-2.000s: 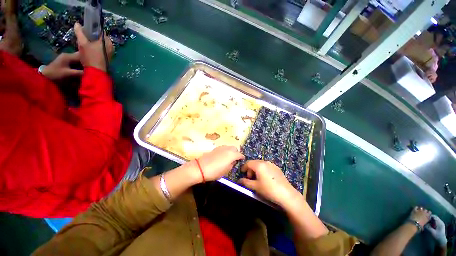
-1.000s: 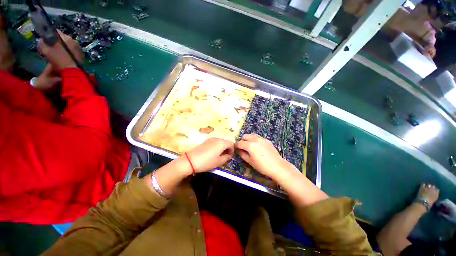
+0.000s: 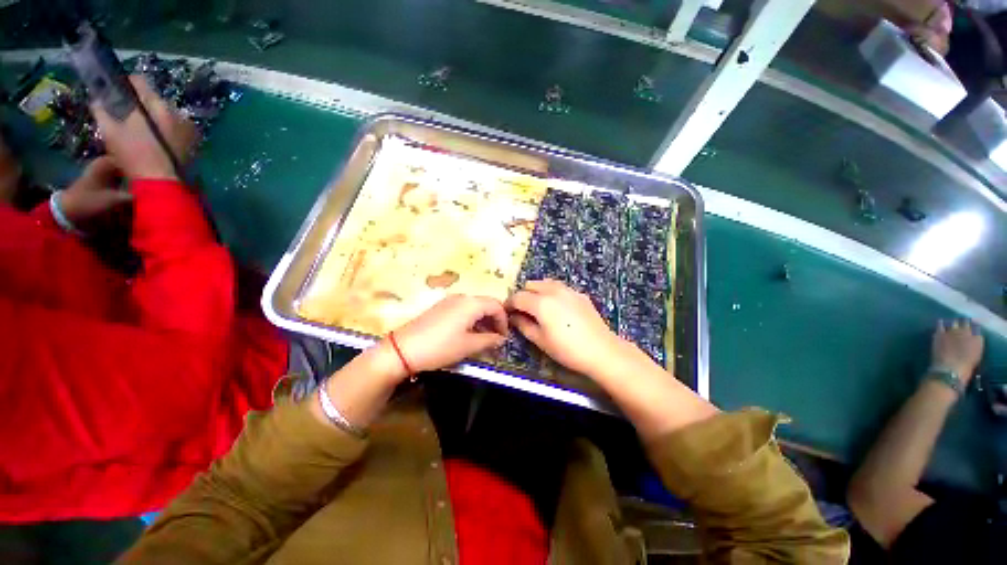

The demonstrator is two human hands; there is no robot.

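A steel tray (image 3: 331,208) with a raised rounded rim lies on the green bench. A cream-yellow liner (image 3: 425,226) with brown stains shows in its left part. Small dark circuit boards (image 3: 602,243) are packed in rows on its right part. My left hand (image 3: 451,331) and my right hand (image 3: 558,320) are close together at the left edge of the rows, near the tray's front rim. The fingers of both hands are bent inward over the boards. What lies between my fingertips is too small and hidden to tell.
A green conveyor (image 3: 497,66) with scattered small assemblies runs behind the bench. A white metal post (image 3: 729,83) rises behind the tray. At left, a person in red (image 3: 133,364) holds a grey tool (image 3: 102,72) by a dark pile (image 3: 182,86). Another person's arm (image 3: 922,436) reaches in at right.
The view has shifted, so the tray sits further left and higher in the picture. My hands stay close together at the edge of the rows, with small changes in finger position.
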